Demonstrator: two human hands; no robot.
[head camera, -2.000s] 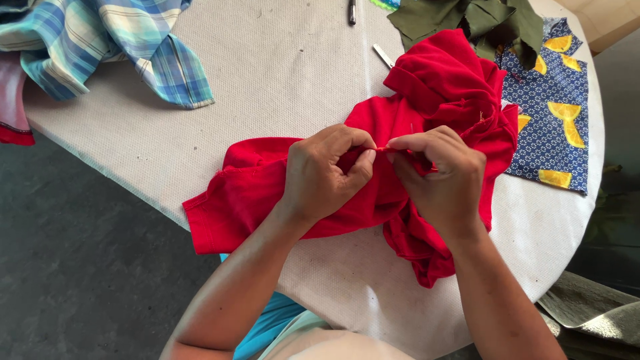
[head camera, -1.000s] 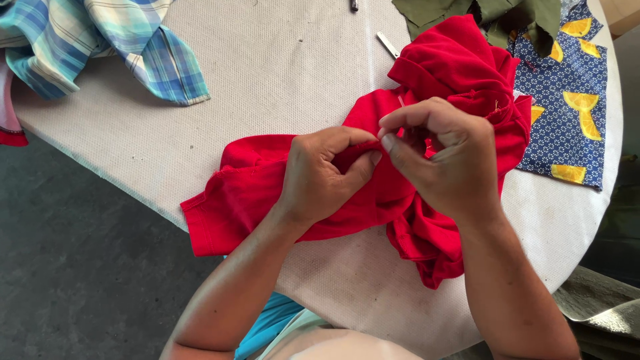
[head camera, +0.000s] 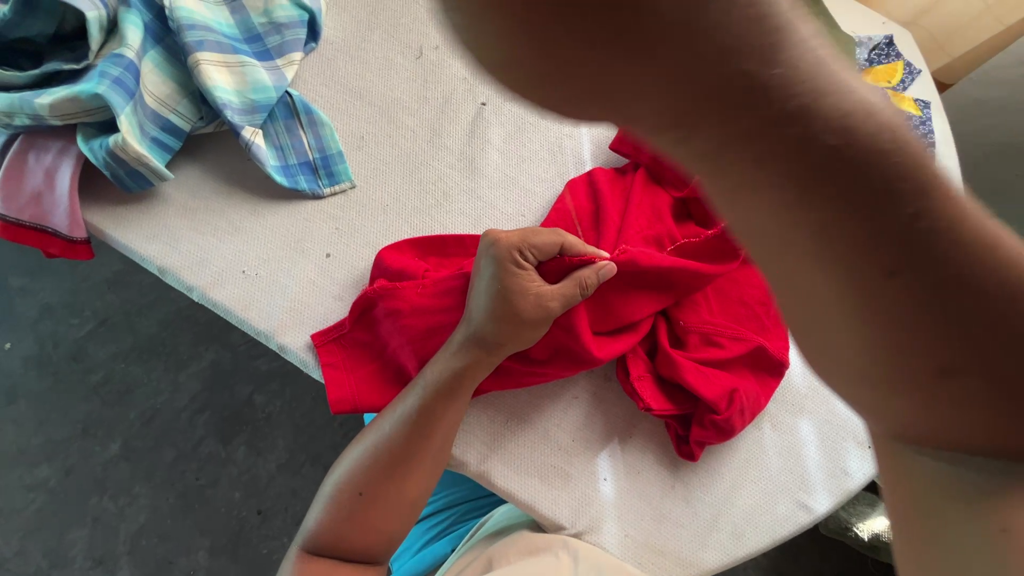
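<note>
A crumpled red knit garment (head camera: 680, 296) lies on the white-covered table, with its stitched seams showing. My left hand (head camera: 536, 288) pinches a seam edge of it between thumb and forefinger, near the middle of the cloth. A thin thread seems to rise from the cloth just above those fingertips. My right hand, raised close to the camera, is a blurred shape (head camera: 552, 56) at the top; its forearm crosses the right side and hides part of the garment. Its fingers are not visible, so what it holds cannot be seen.
A blue plaid cloth (head camera: 232, 72) lies at the upper left, beside a pink piece with a red edge (head camera: 44, 192) hanging over the table edge (head camera: 200, 300). Blue fabric with a yellow fruit print (head camera: 920, 104) shows at the far right, partly behind my arm.
My right hand has left the seam beside my left hand and risen toward the camera. My left hand keeps its pinch on the red cloth.
</note>
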